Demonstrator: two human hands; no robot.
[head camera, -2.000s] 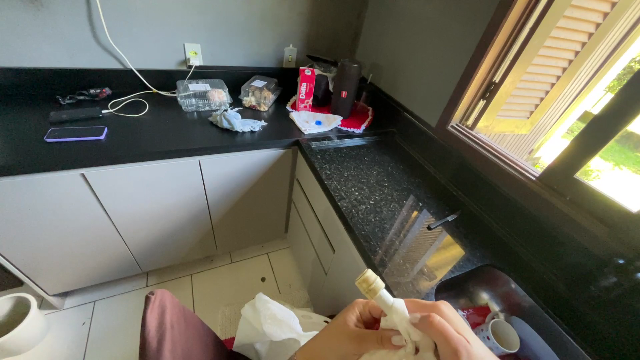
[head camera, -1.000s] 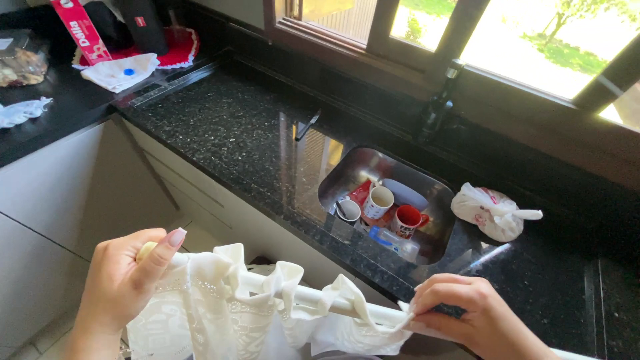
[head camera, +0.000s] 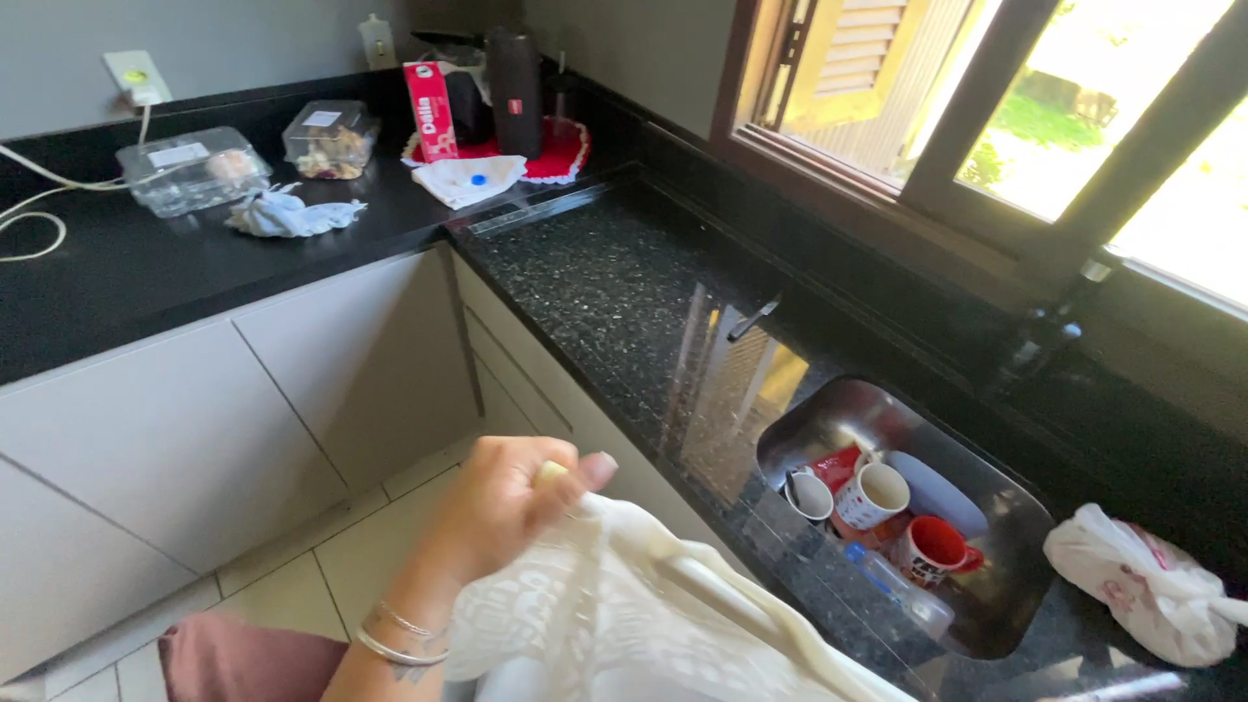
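Note:
My left hand (head camera: 517, 502), with bracelets at the wrist, is closed around the end of a white curtain rod (head camera: 717, 590) at the lower middle. The rod's pale yellowish end cap (head camera: 551, 473) shows between thumb and fingers. A cream lace curtain (head camera: 585, 604) is gathered on the rod and hangs below it, stretching toward the bottom right edge. The rod shows through an opening in the cloth. My right hand is out of the frame.
A steel sink (head camera: 1024, 585) holds several cups and a plastic bottle (head camera: 902, 590). Beside it lies a tied plastic bag (head camera: 1136, 585). A knife (head camera: 753, 320) rests on the granite countertop (head camera: 585, 253). Food containers (head camera: 195, 171), a cloth and a black speaker (head camera: 514, 93) stand farther back, near the window.
My right hand, on the rod one second ago, has left the view. My left hand still grips the rod's end. The view has swung back to the left.

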